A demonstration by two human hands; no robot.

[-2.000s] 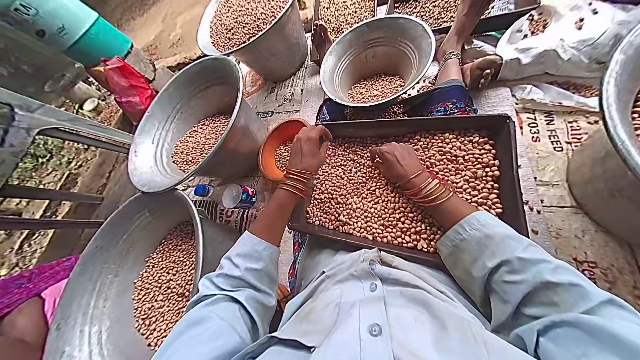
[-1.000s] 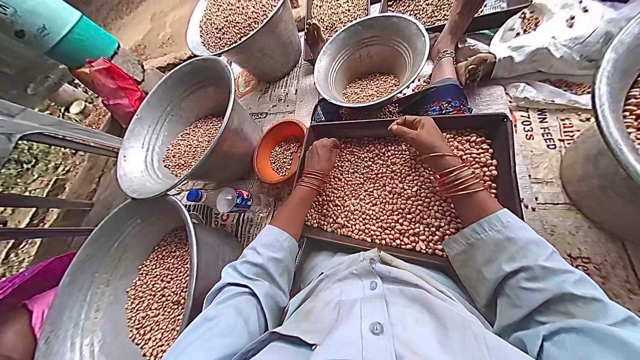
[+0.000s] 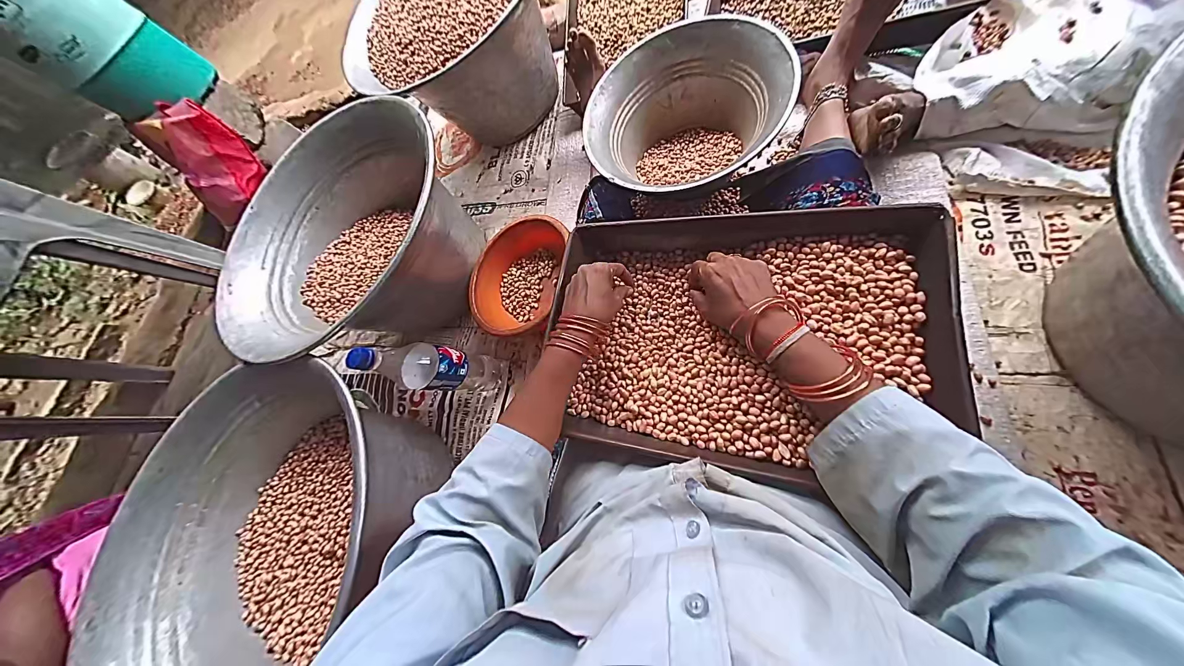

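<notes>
A dark rectangular tray (image 3: 945,277) lies in front of me, filled with a layer of shelled peanuts (image 3: 684,370). My left hand (image 3: 598,292) is over the tray's left part, fingers bent down at the nuts; whether it holds any cannot be told. Near the tray's middle, my right hand (image 3: 731,289) rests on the peanuts with its fingers curled, and their tips are hidden. Bangles circle both wrists. Just left of the tray stands an orange bowl (image 3: 481,287) with some nuts in it.
Metal tubs of nuts stand at the left (image 3: 421,231), lower left (image 3: 351,407), top left (image 3: 518,83), beyond the tray (image 3: 786,83) and at the right edge (image 3: 1124,185). Plastic bottles (image 3: 476,370) lie between tubs and tray. Another person's foot (image 3: 883,120) is near the far tub.
My right hand has come down from the tray's far edge toward its middle. My left hand, over the orange bowl's edge two seconds ago, is now over the tray's left side.
</notes>
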